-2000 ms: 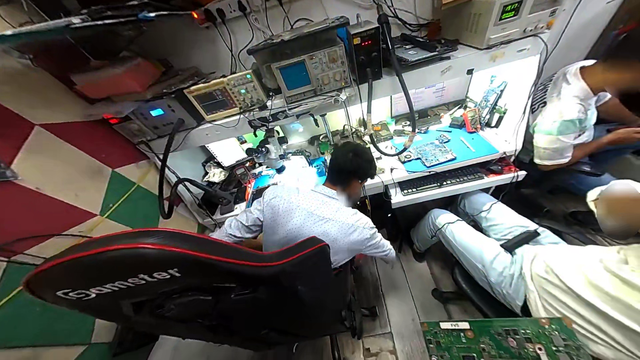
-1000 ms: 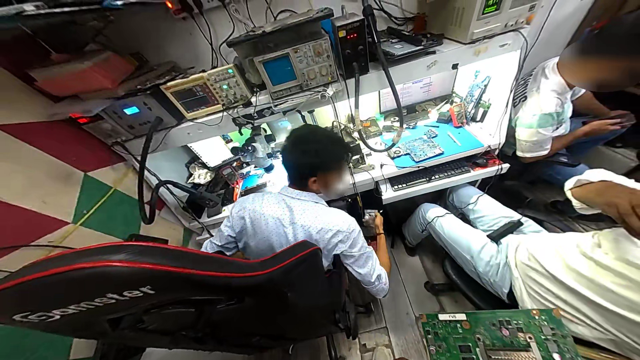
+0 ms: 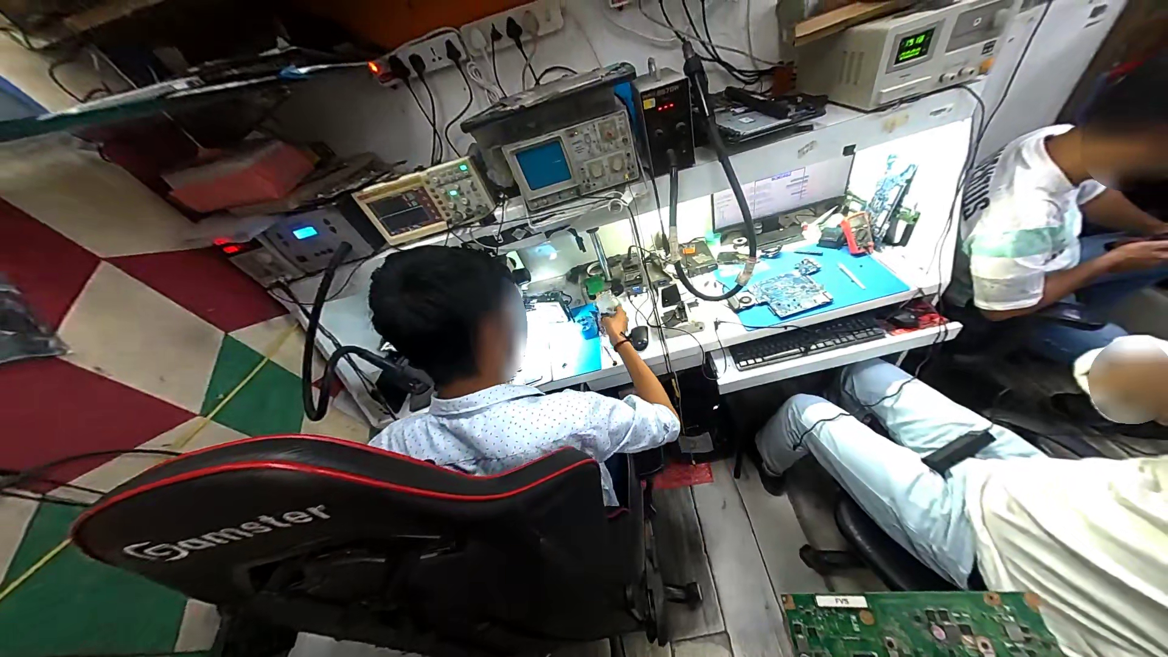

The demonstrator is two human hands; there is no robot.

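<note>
Neither my left hand nor my right hand shows. A green circuit board (image 3: 922, 630) with chips and a white label juts in at the lower right edge; what holds it is out of frame. Beyond it, a blue mat (image 3: 862, 285) on the white workbench bears a large circuit board (image 3: 792, 294) and a slim white tool (image 3: 851, 276). A keyboard (image 3: 808, 343) lies on the pull-out tray. At the bench, a co-worker in a dotted shirt has a hand (image 3: 616, 321) at a small pale thing I cannot identify.
A black gaming chair (image 3: 365, 538) with red trim fills the lower left. Two oscilloscopes (image 3: 570, 160) (image 3: 424, 199) stand on the shelf, and a black hose (image 3: 744, 205) hangs over the bench. A seated person's legs (image 3: 876, 465) take up the lower right; another person sits behind.
The co-worker's hand, low beside the bench one second ago, is now up on the bench top. The arm seen at the right edge one second ago has changed position.
</note>
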